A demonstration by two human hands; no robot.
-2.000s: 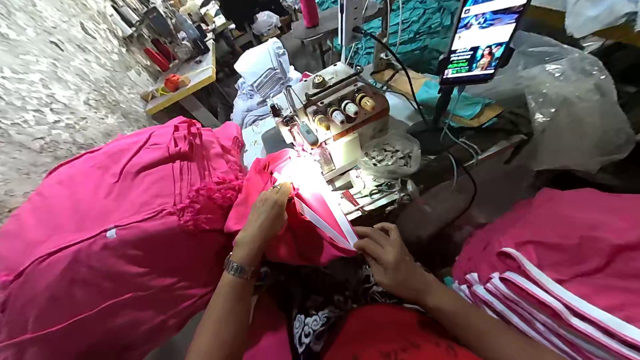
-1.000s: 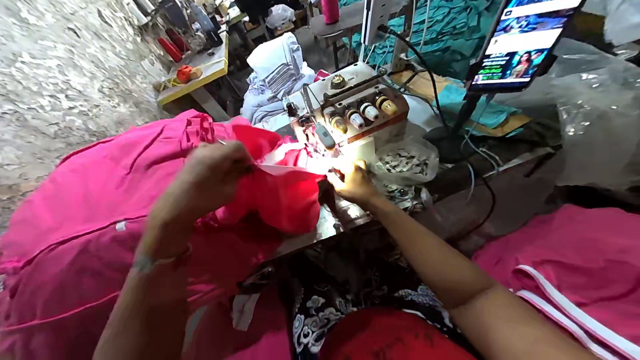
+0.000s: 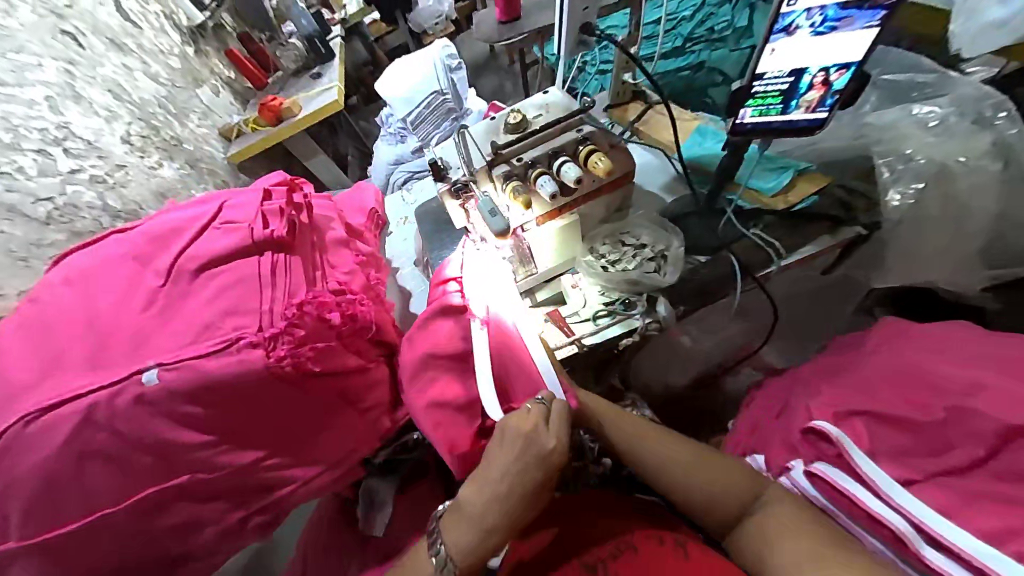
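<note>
A pink fabric piece with white stripes (image 3: 452, 360) runs from the overlock sewing machine (image 3: 552, 160) down toward my lap. My left hand (image 3: 532, 436), with a ring and a metal wristwatch, pinches the near end of the cloth beside a white stripe. My right hand (image 3: 560, 376) is mostly hidden behind the cloth and my left hand; only its forearm and a little of the hand show, at the right edge of the cloth, so its grip cannot be seen. The machine's lamp glares over the needle area.
A large pink fabric pile (image 3: 160, 320) lies at the left, and striped pink pieces (image 3: 896, 416) at the right. Beside the machine are a plastic bag of small labels (image 3: 632, 252), scissors (image 3: 616, 310) and a phone on a stand (image 3: 808, 72). White folded cloth (image 3: 424, 88) lies behind.
My left hand has come down from the raised cloth at the left to its near end. My right hand has drawn back from the needle area. The striped cloth now extends lengthwise toward me.
</note>
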